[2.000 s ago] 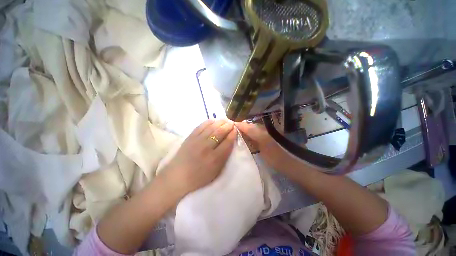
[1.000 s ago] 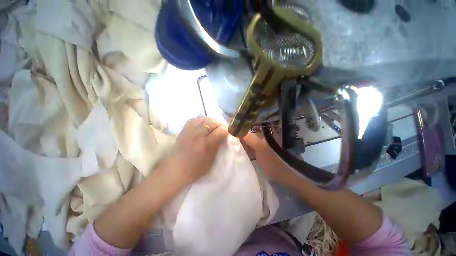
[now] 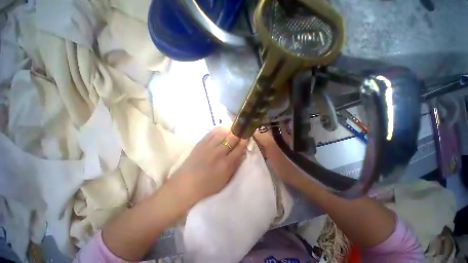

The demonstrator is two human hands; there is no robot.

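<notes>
A pale pink fabric piece (image 3: 231,215) hangs from under my fingers toward my lap. My left hand (image 3: 215,156), with a ring on one finger, lies on its upper end and holds it at the bright spot by the needle area. My right hand (image 3: 267,146) is beside it, fingertips at the fabric's edge, partly hidden behind a brass key (image 3: 251,102) and the chrome guard. The key and a round blue tag (image 3: 179,31) hang in front of the grey-white machine head (image 3: 400,31). The needle and presser foot are hidden.
Cream fabric pieces (image 3: 102,123) are heaped at left. A shiny chrome guard (image 3: 392,128) looms at right. Snips with orange-red and blue handles (image 3: 356,127) lie behind it. A purple-pink phone (image 3: 447,144) is at far right. More cream fabric (image 3: 421,205) lies at lower right.
The key, blue tag and chrome guard have shifted in view, first down and then back up. Both hands stay on the fabric near the needle area, with small shifts of the fingers.
</notes>
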